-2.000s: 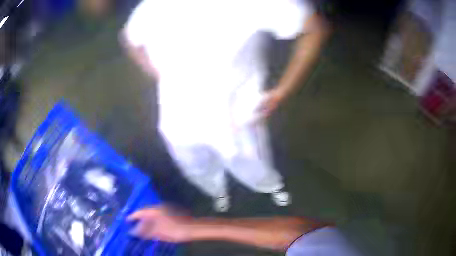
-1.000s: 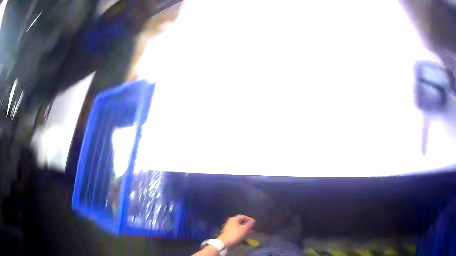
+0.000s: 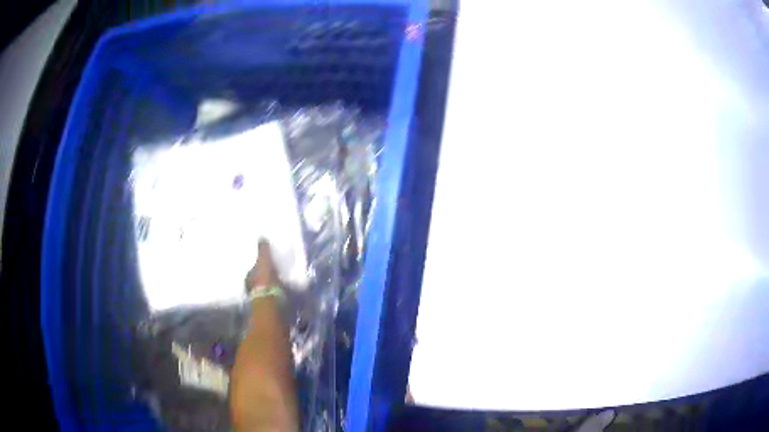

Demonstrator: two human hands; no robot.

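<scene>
My left hand (image 3: 264, 266), with a pale band at the wrist, reaches into a blue crate (image 3: 386, 211) from below. It lies over the lower right part of a white bagged garment (image 3: 198, 224) with a small purple dot. The hand is blurred, and whether its fingers grip the bag or only touch it cannot be told. Glossy clear bags with dark contents (image 3: 333, 160) lie beside and below the white one. My right hand is not clearly in view; a tiny skin-toned patch shows at the table's lower left corner.
A glossy, overexposed white table (image 3: 590, 211) stands to the right of the crate, its curved front edge near the bottom. A dark gap runs between crate and table. A white strip (image 3: 181, 367) lies on a dark bag low in the crate. Yellow-black floor tape shows below the table.
The view has moved in over the blue crate, which is now much larger. My left hand has gone from in front of the table into the crate, onto the white bagged garment.
</scene>
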